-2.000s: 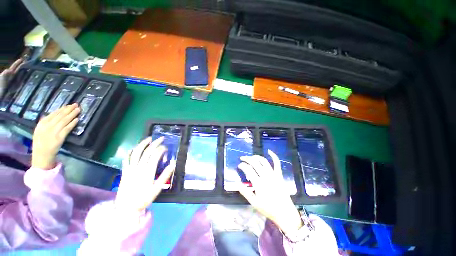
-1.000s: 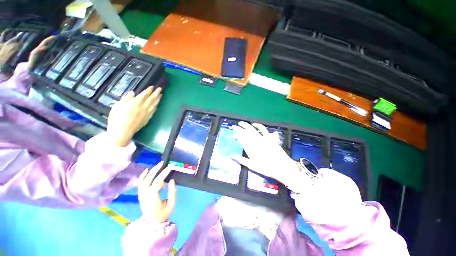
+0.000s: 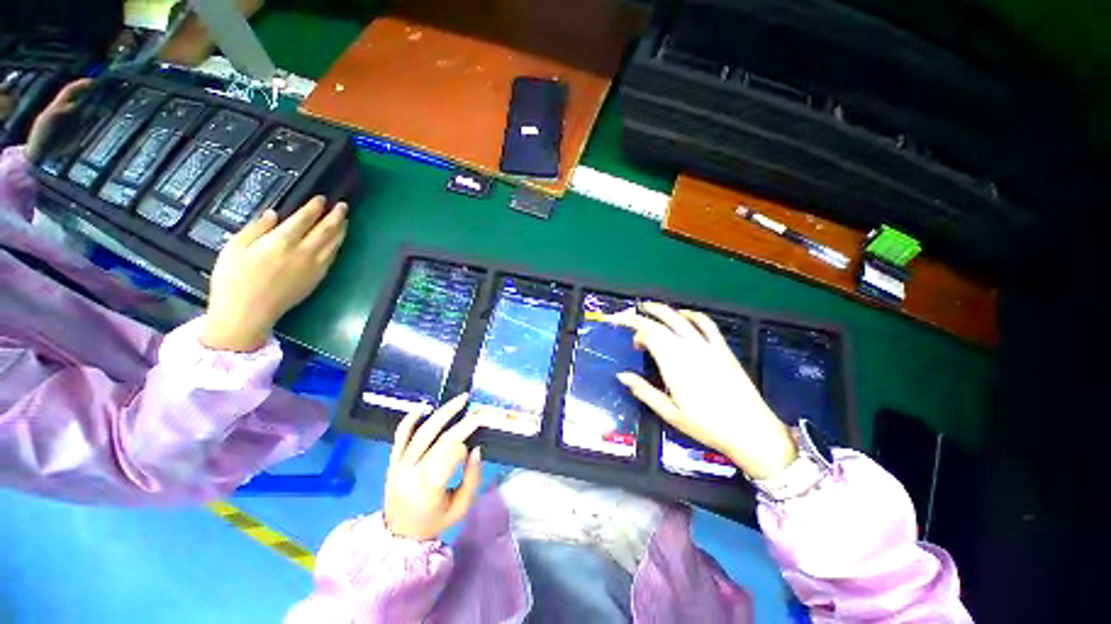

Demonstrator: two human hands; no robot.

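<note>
A black foam phone tray lies in front of me with smartphones in a row. The leftmost phone shows a dark screen with green text rows. The second phone has a bright bluish-white screen. The third phone is lit, with a small red block near its bottom edge. My left hand is at the tray's front edge by the first two phones, fingers apart and empty. My right hand is over the third and fourth phones, fingers spread, partly hiding them; a fingertip is at the third phone's top.
A neighbour's hand rests by another foam tray at left. An orange-brown board bears a dark phone. Stacked foam trays stand at back right, behind a narrow board with a pen and green block. Dark phones lie right.
My left hand has moved right along the tray's front edge. My right hand has moved from the second and third phones to the third and fourth. The first phone's screen now shows green text. The view has shifted.
</note>
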